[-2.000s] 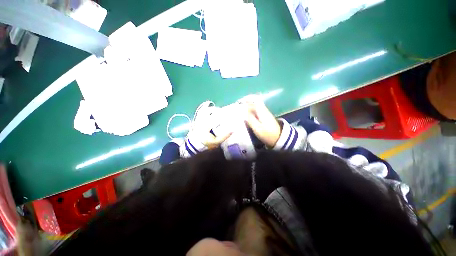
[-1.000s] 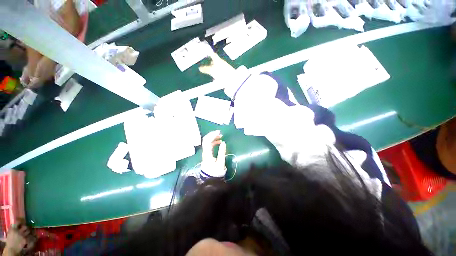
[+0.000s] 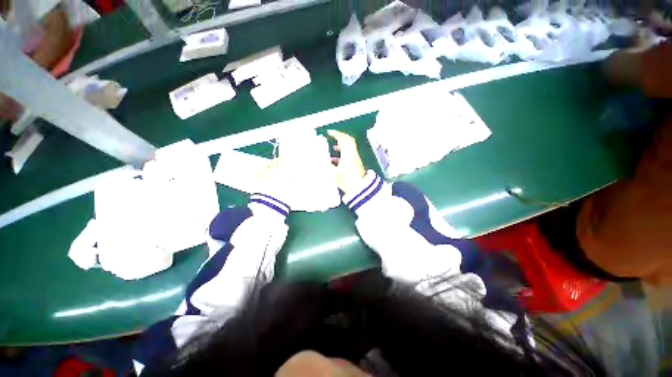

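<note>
A white block of open cartons [image 3: 306,177] stands before me on the green surface, too bright to show detail. My left hand [image 3: 271,175] is at its left side, washed out against the white, so its grip is unclear. My right hand [image 3: 350,158] is at its right side, thumb and fingers apart, with no separate thing visible in it. A white card [image 3: 239,169] lies left of the block, partly behind my left hand. A large white pile [image 3: 158,210] lies further left. A white stack of flat blanks [image 3: 427,132] lies to the right.
Beyond the pale rail [image 3: 243,137], white cartons [image 3: 203,96] and a row of bagged products [image 3: 413,51] lie on the dark green belt. A grey slanting bar [image 3: 81,110] crosses at left. A person in orange [image 3: 634,213] and a red stool [image 3: 534,265] are at right.
My right hand has drawn back from the belt cartons to the white block. My left hand has moved forward to its left side. The view has shifted, showing more bagged products.
</note>
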